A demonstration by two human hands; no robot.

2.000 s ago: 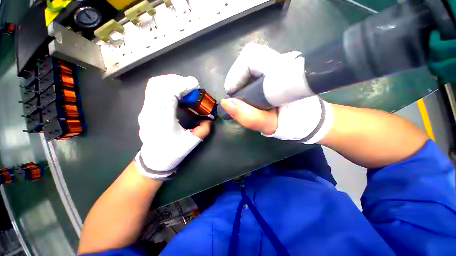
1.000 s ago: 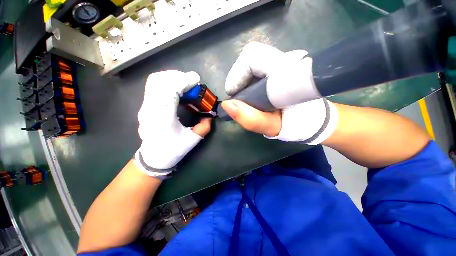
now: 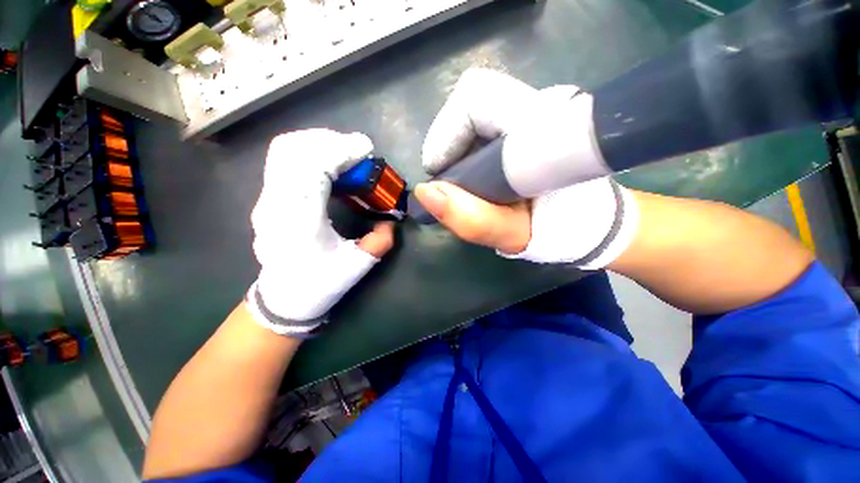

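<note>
My left hand (image 3: 306, 226), in a white glove with a bare thumb tip, holds a wound coil (image 3: 385, 186) with orange copper windings, a blue part and a black base. My right hand (image 3: 528, 179), gloved with a bare thumb, grips the front of a long dark-grey inline power tool (image 3: 698, 94). The tool's tip meets the coil's right end near its black edge. The exact contact point and the pins there are too small to tell. The tool's rear runs out of the picture at the upper right.
A block of several coils (image 3: 118, 189) stands at the bench's left. A pale fixture rail (image 3: 311, 47) with cream clips lies at the back, beside a black unit with a round knob (image 3: 154, 19). Loose coils (image 3: 58, 345) lie on the green conveyor (image 3: 71, 406) at far left.
The tool's rear part has swung slightly and now looks larger at the upper right. Both hands keep their grips, with the tip still at the coil. The view has shifted slightly.
</note>
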